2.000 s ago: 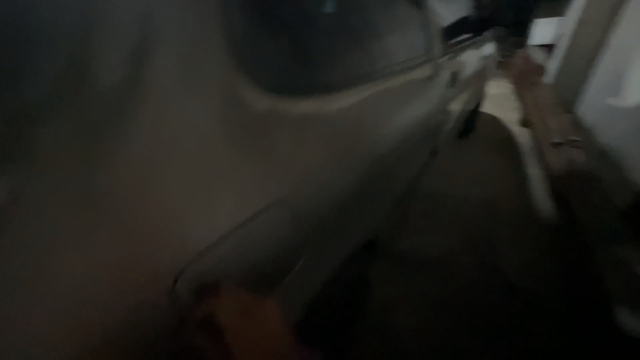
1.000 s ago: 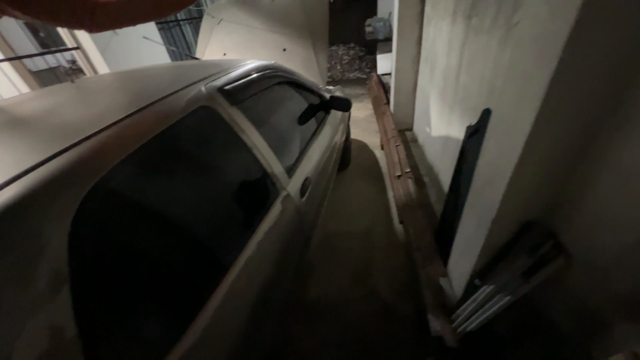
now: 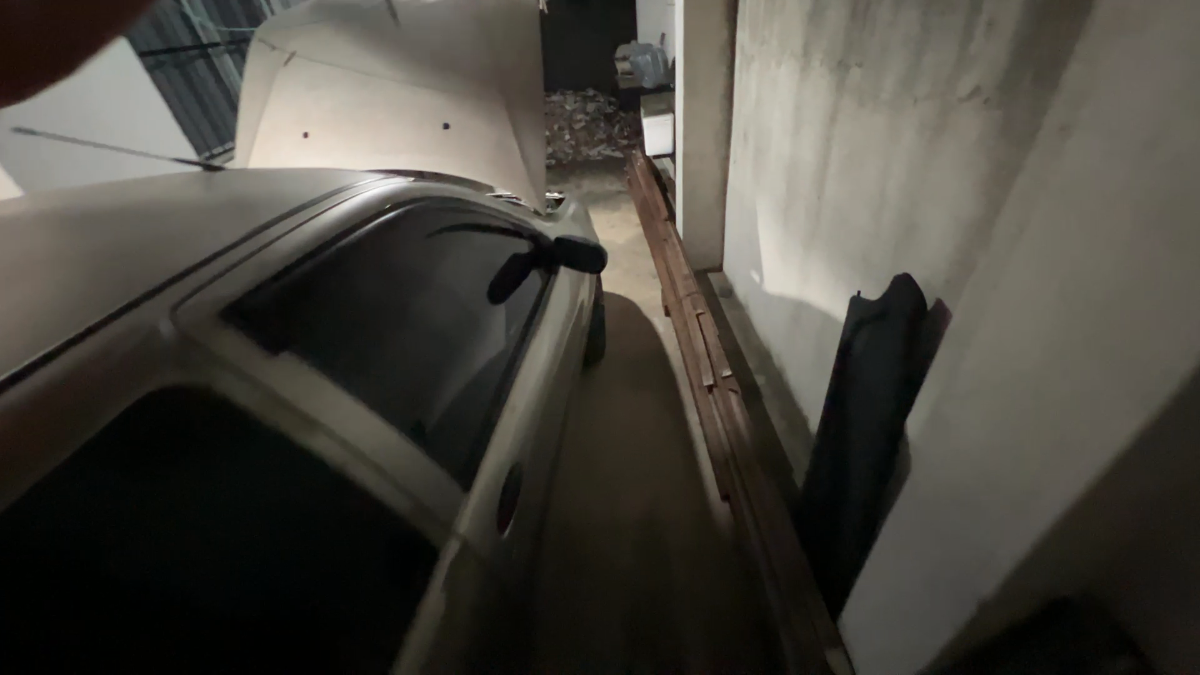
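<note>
A pale car fills the left half of the head view, with its roof [image 3: 141, 225], dark side windows and black door mirror [image 3: 579, 254]. Beyond the windscreen its bonnet [image 3: 394, 103] stands raised. In the top left corner, very close to the camera, is a blurred reddish-brown shape [image 3: 42, 42], perhaps part of my left hand; its fingers cannot be made out, nor whether it holds anything. My right hand is out of the frame.
A narrow concrete passage [image 3: 619, 450] runs beside the car. Long brown beams or bars [image 3: 698, 347] lie along its right side. A dark curved panel [image 3: 867, 422] leans on the wall [image 3: 806, 150]. Rubble [image 3: 586, 122] lies at the far end, near a white container [image 3: 657, 124].
The view has swung up and forward along the car from a blurred close look at its side. The raised bonnet and rubble now show more fully.
</note>
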